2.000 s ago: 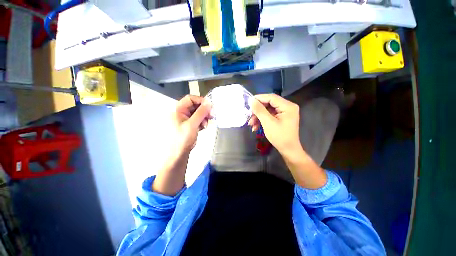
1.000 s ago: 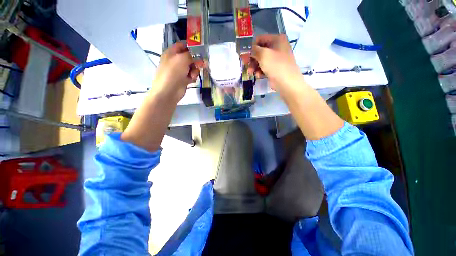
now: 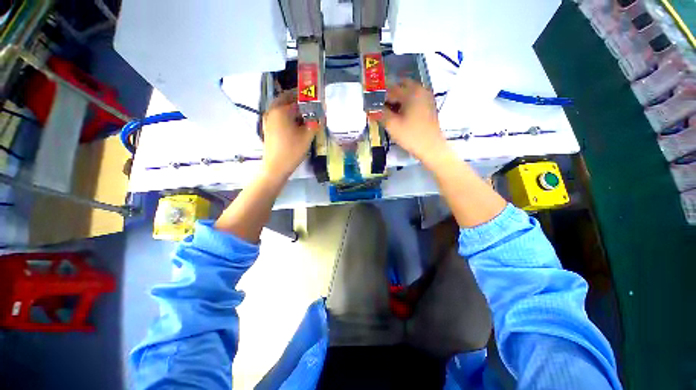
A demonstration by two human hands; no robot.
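A clear plastic pack with a white face (image 3: 345, 110) lies in the yellowish press fixture (image 3: 339, 164), between two metal press bars with red labels, the left bar (image 3: 309, 80) and the right bar (image 3: 373, 76). My left hand (image 3: 286, 133) is at the pack's left side, its fingertips partly behind the left bar. My right hand (image 3: 414, 122) is at the right side, its fingertips by the right bar. The bars hide the pack's side edges, so I cannot tell whether my fingers grip it.
A yellow box with a green button (image 3: 548, 181) is right of the fixture, and a similar yellow box (image 3: 179, 216) is left. A row of clear packs (image 3: 665, 107) stands on the green conveyor (image 3: 603, 167). A red stool (image 3: 57, 289) is at lower left. Blue hoses cross the white table.
The pack went from being held up between my hands, in front of the table, into the fixture. Over the last second my hands have stayed beside it, while the view has shifted slightly.
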